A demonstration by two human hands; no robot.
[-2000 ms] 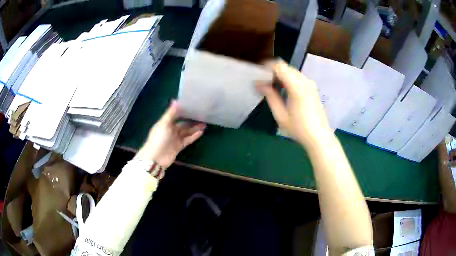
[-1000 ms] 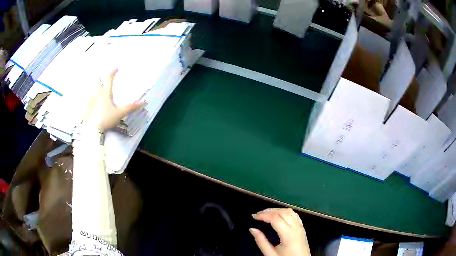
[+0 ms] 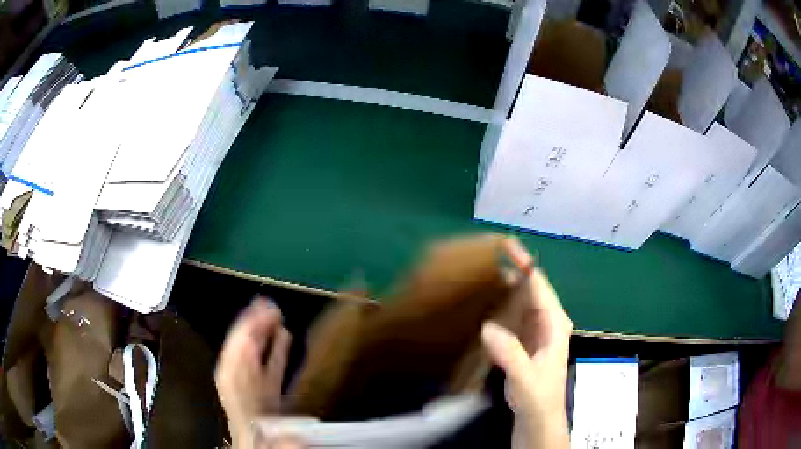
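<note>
A carton, blurred, is spread open in front of the bench edge, brown inside with a white edge at the bottom of the picture. My right hand grips its right side, fingertips at the upper right corner. My left hand, bare and blurred, is at its lower left, against the white edge, with its fingers curled up beside it. The carton's outside and lower end are hidden or cut off.
A fanned stack of white blanks lies left on the green bench. A row of open white cartons stands right. Lower left is a brown bin with a white strap. White cartons lie below the bench; a red sleeve is right.
My left hand has left the stack and come to the centre front, where both hands now have an opened carton. The view has shifted, so the row of cartons appears further left.
</note>
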